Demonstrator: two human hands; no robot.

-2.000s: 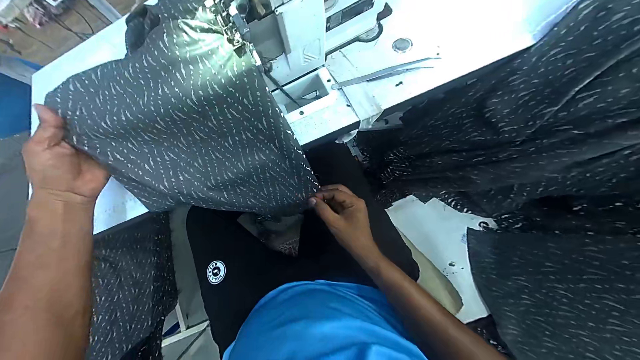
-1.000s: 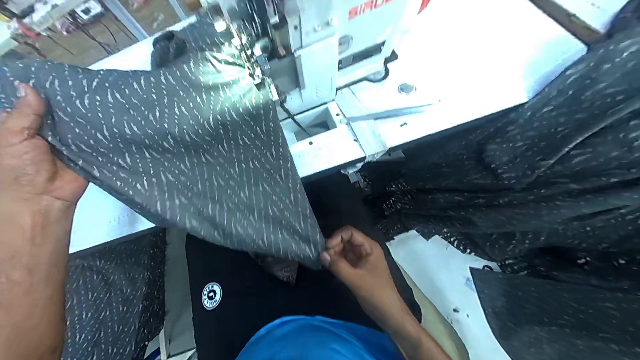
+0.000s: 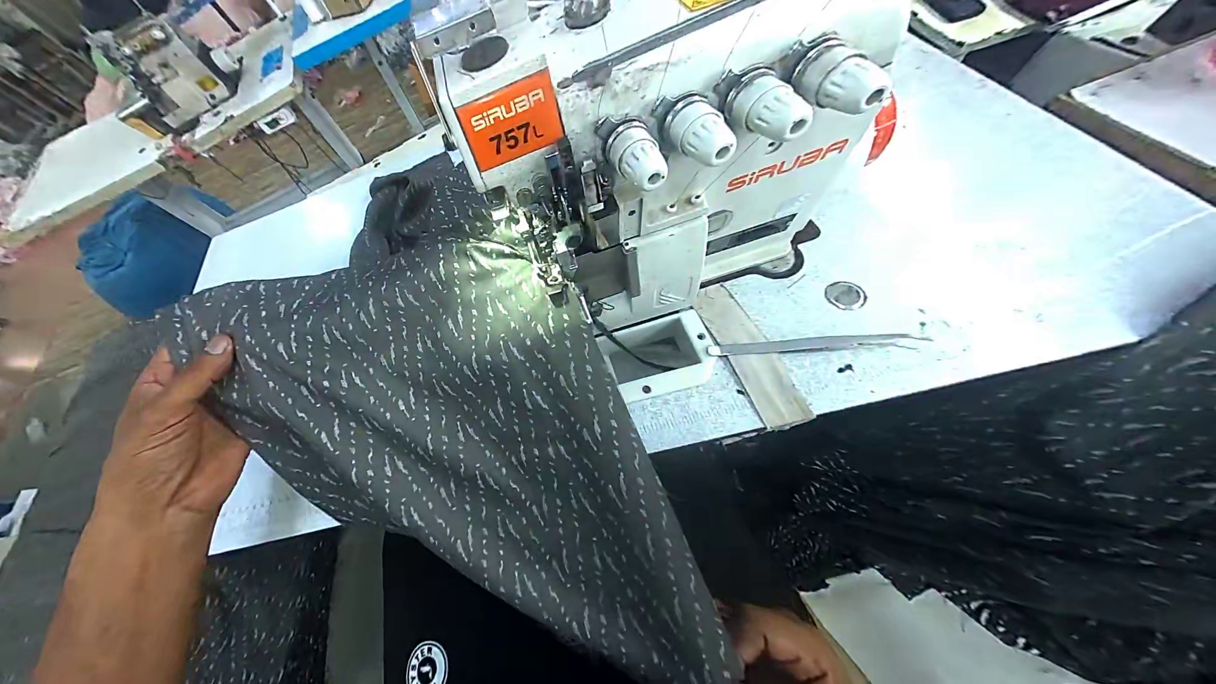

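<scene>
A dark grey fabric panel with white flecks (image 3: 446,427) stretches from the lit needle area of a white Siruba overlock sewing machine (image 3: 665,228) down over my lap. My left hand (image 3: 176,437) grips its left edge between thumb and fingers. At the lower right corner of the panel, my right hand (image 3: 784,646) pinches the edge; the fabric and the frame's border hide part of it. The presser foot (image 3: 551,275) sits on the fabric near its right edge. Behind the foot, more of the cloth lies bunched on the table.
Metal tweezers (image 3: 817,345) lie on the white machine table (image 3: 988,237), right of the open looper cover. More flecked dark fabric (image 3: 997,475) hangs over the table's front edge at right. Another sewing machine (image 3: 176,71) and a blue bundle (image 3: 142,252) are at the upper left.
The view has tilted up, showing more of the machine. Both hands keep hold of the fabric, which runs more slantwise from the presser foot than two seconds ago.
</scene>
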